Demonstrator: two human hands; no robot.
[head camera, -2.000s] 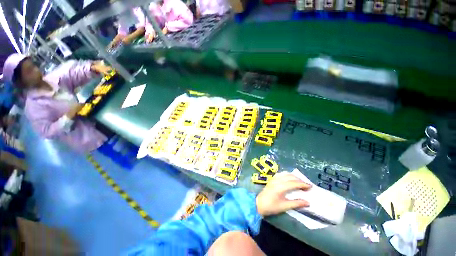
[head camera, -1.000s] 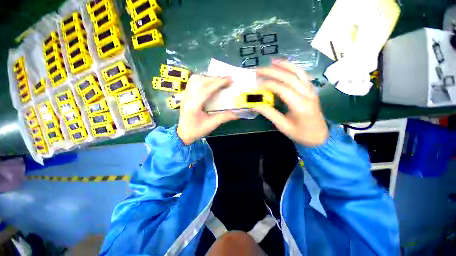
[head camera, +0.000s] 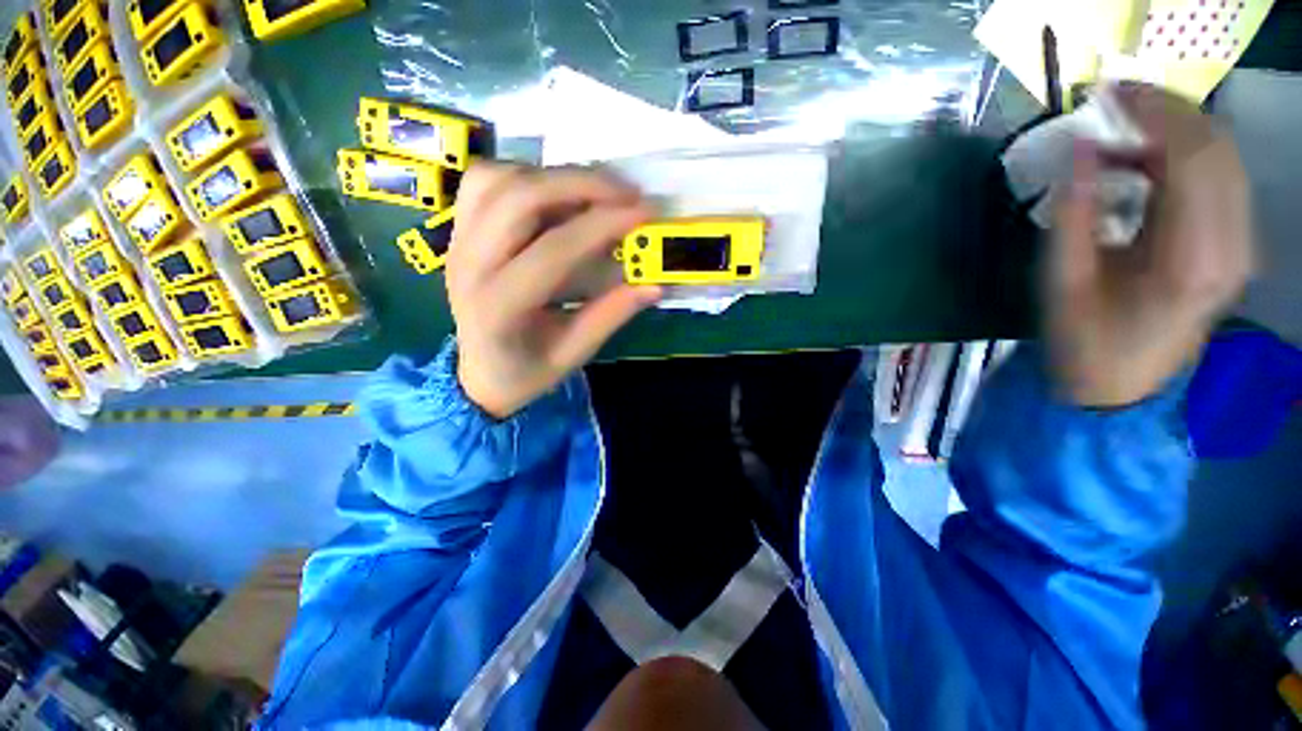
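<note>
A yellow device housing (head camera: 695, 251) with a dark rectangular window lies over the white work pad (head camera: 778, 207) at the bench's front edge. My left hand (head camera: 536, 279) holds its left end between thumb and fingers. My right hand (head camera: 1149, 243) is blurred at the right, over a crumpled white wipe (head camera: 1050, 154); whether its fingers grip the wipe I cannot tell. A white paper sheet (head camera: 586, 122) sticks out behind the pad.
A few loose yellow housings (head camera: 393, 179) lie left of my left hand. A clear tray (head camera: 336, 340) full of housings is at the left. Black frames (head camera: 718, 89) lie on clear film behind the pad. A dotted yellow sheet (head camera: 1242, 17) and a dark thin tool (head camera: 1051, 69) are at upper right.
My right hand has left the housing and moved right to the wipe. My left hand now holds the housing's left end. The view has moved closer to the bench.
</note>
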